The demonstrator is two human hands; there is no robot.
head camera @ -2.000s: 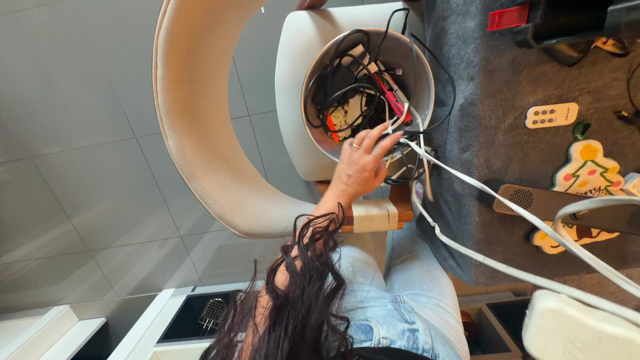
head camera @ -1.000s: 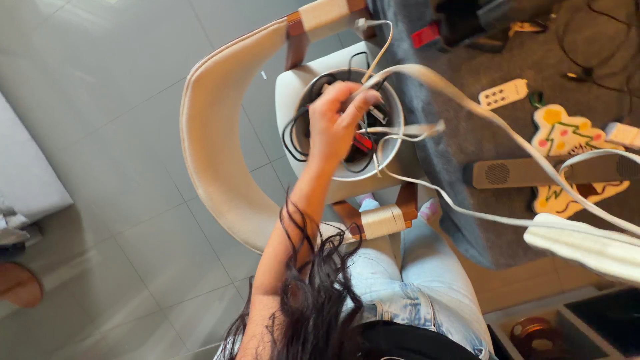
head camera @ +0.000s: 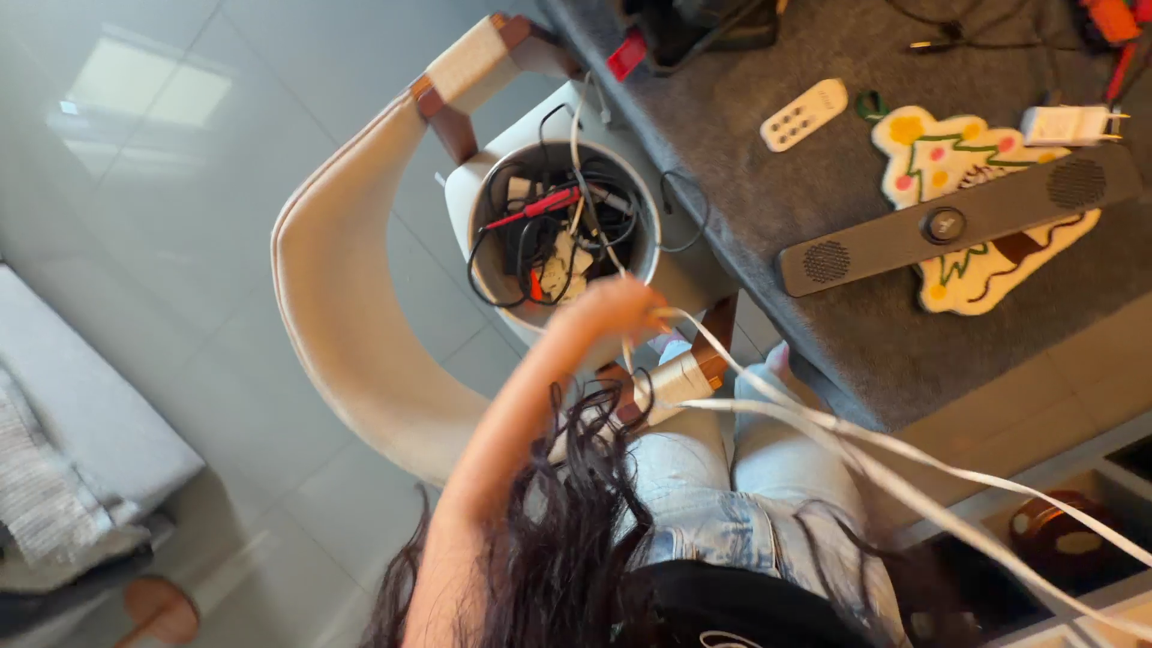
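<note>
My left hand (head camera: pixel 621 310), blurred, holds a white cable (head camera: pixel 747 373) beside the lower right rim of a round bucket (head camera: pixel 655 261). The bucket stands on the seat of a beige chair (head camera: pixel 333 297). Inside it lie tangled black cables (head camera: pixel 517 247), a red screwdriver (head camera: pixel 544 205) and several white pieces (head camera: pixel 567 261). One white cable (head camera: pixel 576 135) hangs over the far rim and runs across the bucket towards the hand. Other lengths of white cable stretch to the lower right edge of the view. My right hand is out of view.
On the grey cloth-covered table (head camera: pixel 720 198) are a white remote control (head camera: pixel 804 115), a dark speaker bar (head camera: pixel 945 225) over a tree-shaped mat (head camera: pixel 981 288), a white charger (head camera: pixel 1071 126) and a black case (head camera: pixel 711 31). An open shelf unit (head camera: pixel 999 612) stands at lower right.
My left hand has moved from above the bucket to its near right side, with white cable in it. The red screwdriver and the white pieces in the bucket are now uncovered.
</note>
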